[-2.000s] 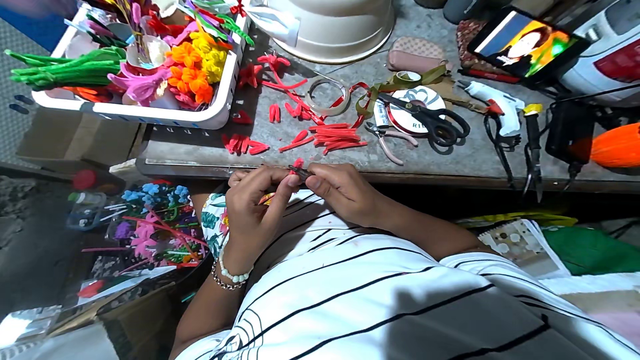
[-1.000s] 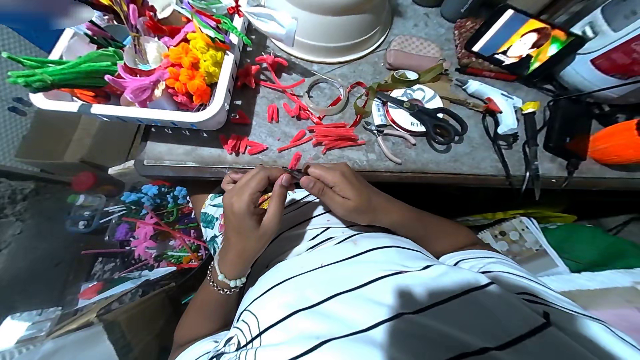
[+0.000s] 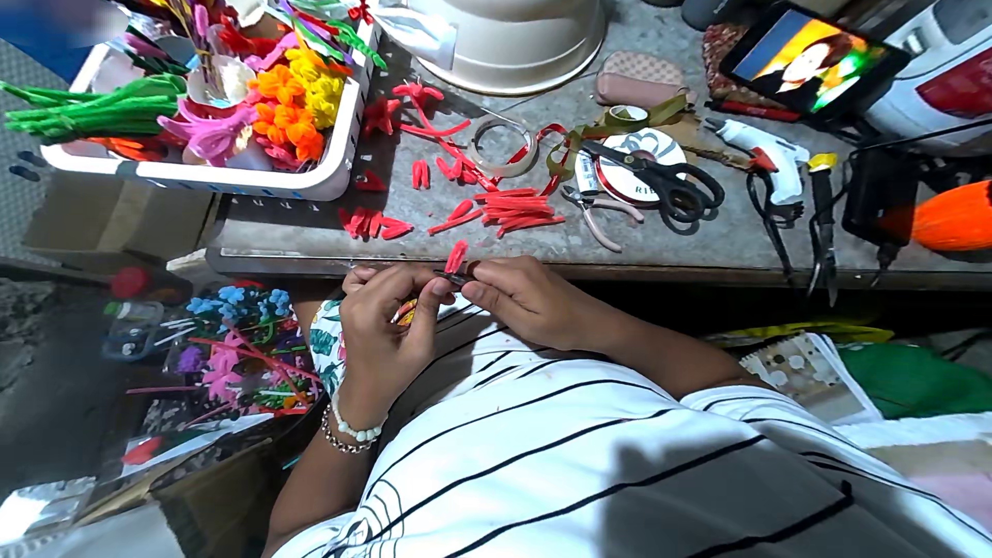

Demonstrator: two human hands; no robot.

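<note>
At the table's front edge my left hand (image 3: 395,314) and my right hand (image 3: 535,298) meet, fingertips close together. Between them a red pipe-cleaner loop (image 3: 457,256) points up, with a small dark item (image 3: 455,277) at its base that both hands pinch; what it is cannot be made out. Beyond the hands lie a pile of cut red pipe-cleaner pieces (image 3: 515,211) and folded red pieces (image 3: 372,224). Right of the pile are pliers with pink handles (image 3: 601,217) and black-handled scissors (image 3: 666,180) resting on a ribbon spool (image 3: 639,159).
A white plastic basket (image 3: 310,184) of colourful pipe-cleaner flowers stands at the back left. A beige basin-like object (image 3: 511,46), a pink patterned case (image 3: 639,77), a glue gun (image 3: 763,155) and a lit phone (image 3: 814,62) are farther back or right. More flowers (image 3: 225,364) lie low at the left.
The red loop between the fingertips stands up more fully than two seconds ago, when less of it showed. Both hands have stayed near the same spot.
</note>
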